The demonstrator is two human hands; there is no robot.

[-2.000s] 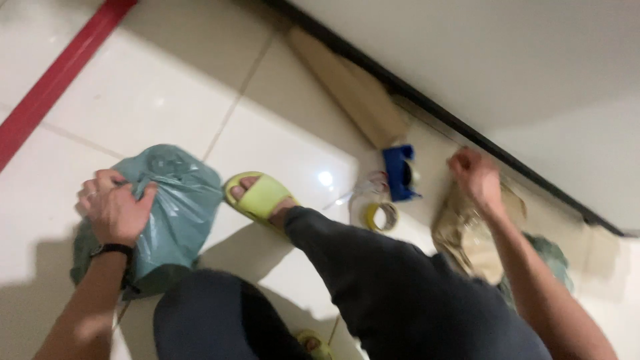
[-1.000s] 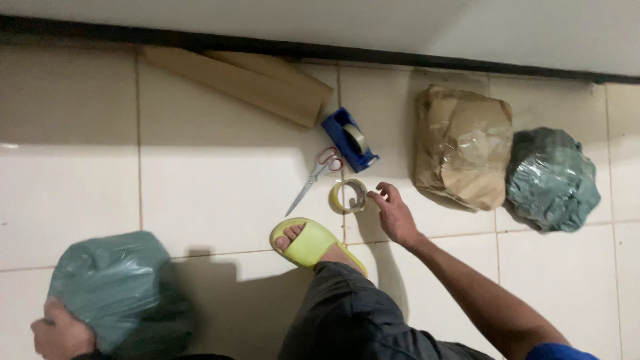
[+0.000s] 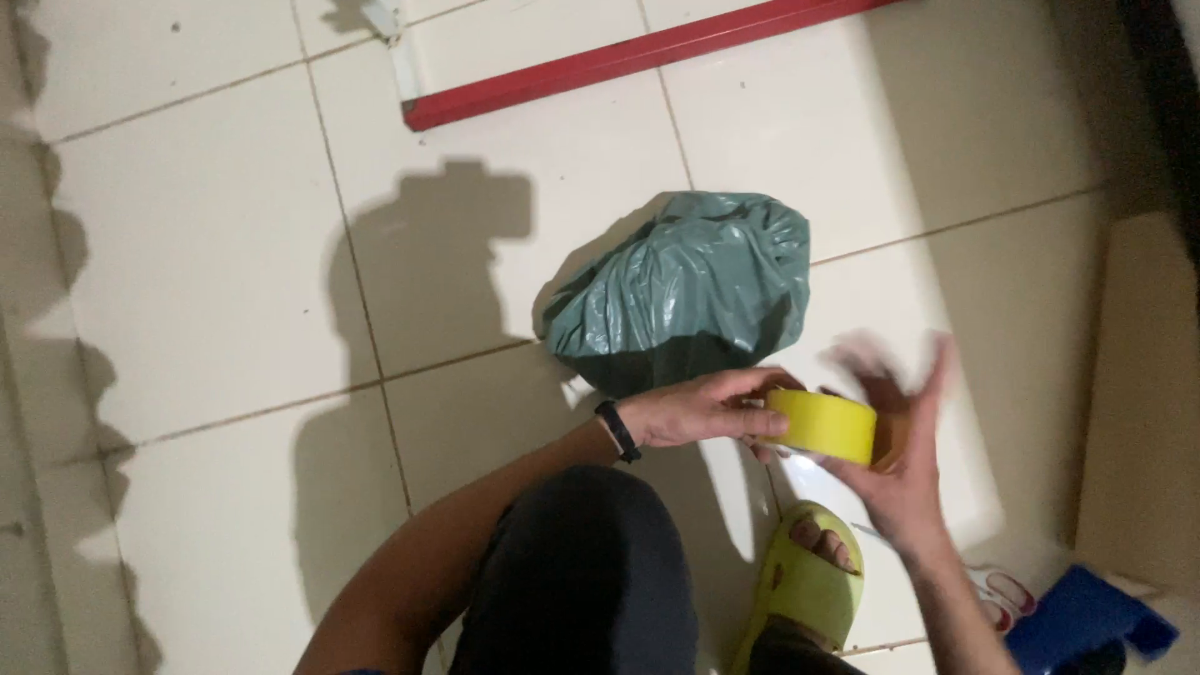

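My left hand [image 3: 717,410], with a black band at the wrist, grips the left side of a yellow roll of adhesive tape [image 3: 825,427]. At the roll's right side is my right hand [image 3: 895,450], its fingers spread and blurred; whether it bears any of the roll's weight is unclear. Just beyond my left hand, a wrinkled grey-green plastic bag [image 3: 684,281], bulging with unseen contents, lies on the tiled floor.
A red bar [image 3: 647,56] crosses the floor at the top. At the lower right are a blue tape dispenser [image 3: 1078,619], scissors with red-and-white handles [image 3: 1003,595] and brown cardboard [image 3: 1139,394]. My foot in a yellow-green slide [image 3: 811,581] is below the roll.
The tape roll, on the floor one second ago, is now lifted between my hands. My left hand has let go of the green bag. The view has swung left.
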